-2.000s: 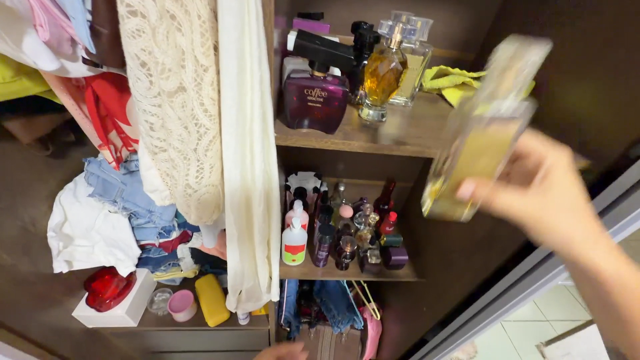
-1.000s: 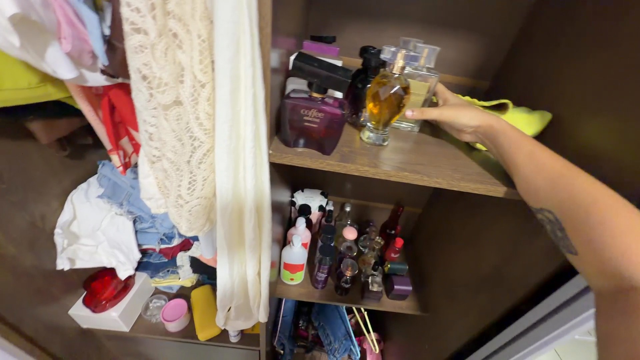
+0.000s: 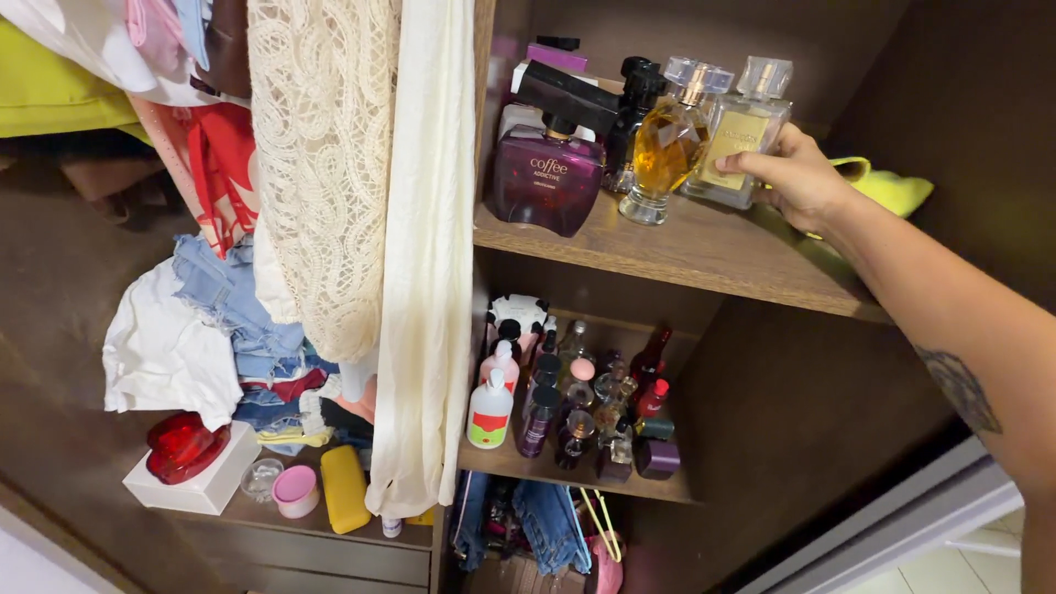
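Observation:
My right hand (image 3: pixel 796 177) grips a rectangular clear glass perfume bottle (image 3: pixel 738 136) with a pale gold label and a clear cap, thumb across its front. The bottle is upright at the wooden upper shelf (image 3: pixel 742 264); whether its base bears fully on the wood is hard to tell. Just left of it stands a faceted amber perfume bottle (image 3: pixel 668 148) with a clear cap. Farther left are a dark bottle (image 3: pixel 634 115) and a purple perfume bottle (image 3: pixel 551 177) with a tilted black cap. My left hand is out of view.
Behind my wrist lies a yellow-green cloth item (image 3: pixel 895 191). The lower shelf (image 3: pixel 577 474) holds several bottles, among them a white pump bottle (image 3: pixel 491 412). A cream lace garment (image 3: pixel 322 165) hangs at left, above folded denim (image 3: pixel 247 305) and a white box (image 3: pixel 194 474).
Two seconds ago the rectangular bottle was raised in my right hand, off to the right. Now it is beside the amber bottle. A hand at the lower edge has gone from view.

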